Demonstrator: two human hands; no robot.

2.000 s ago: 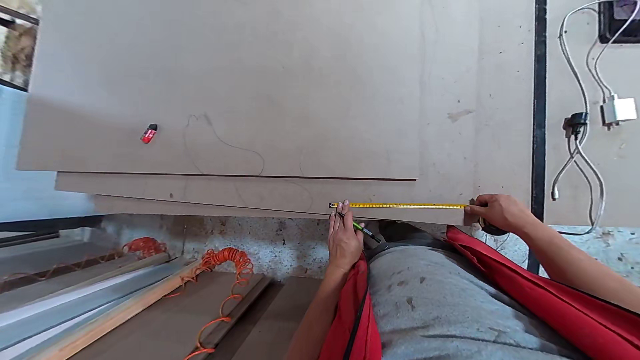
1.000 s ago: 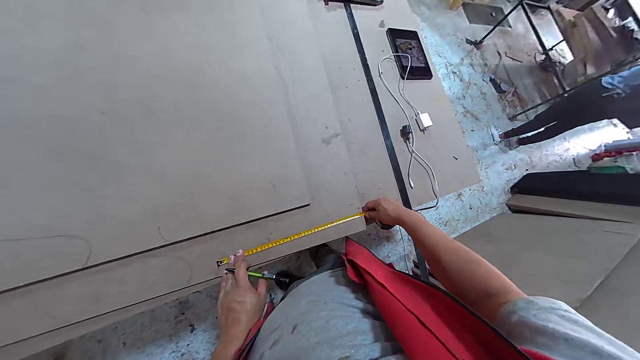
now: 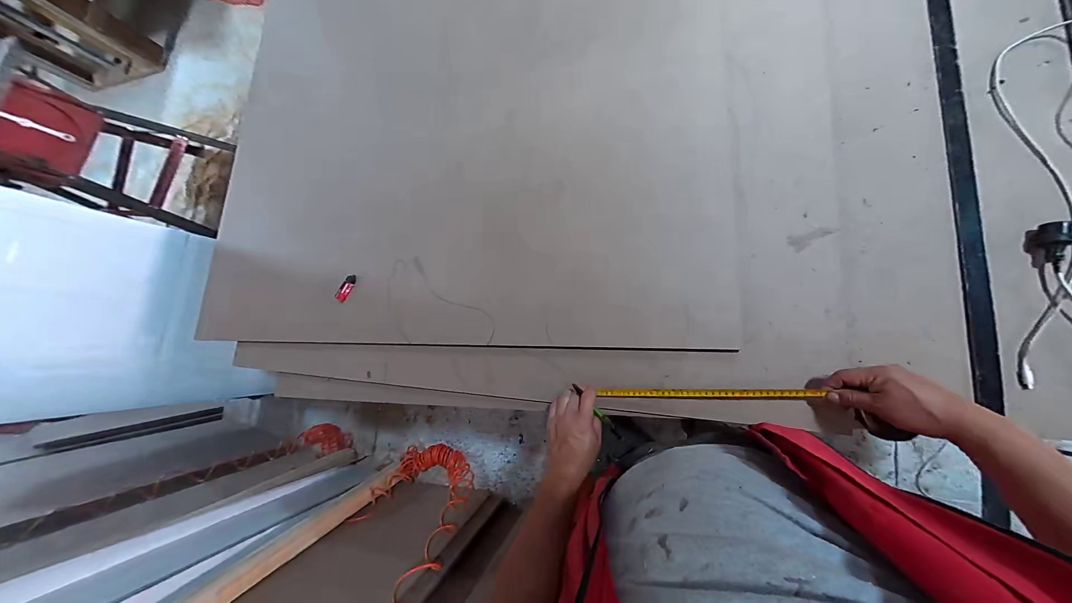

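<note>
A yellow tape measure (image 3: 712, 393) is stretched along the near edge of stacked tan boards (image 3: 536, 193). My left hand (image 3: 574, 429) pins its free end on the board and also holds a green pen or pencil (image 3: 600, 415), mostly hidden by the fingers. At the right end of the blade, my right hand (image 3: 871, 400) grips the tape near its case, which the hand largely covers. Faint curved pencil lines mark the top board, and a small red and black object (image 3: 346, 288) lies to their left.
White cables with a black plug (image 3: 1048, 243) lie at the right, beyond a dark strip (image 3: 963, 193). Lower left are long boards, a wooden batten (image 3: 293, 536) and a coiled orange hose (image 3: 435, 461). A red seat on a metal frame (image 3: 50, 130) stands upper left.
The view has swung right and back left. Both hands remain on the stretched tape, with the left at its free end and the right near the case.
</note>
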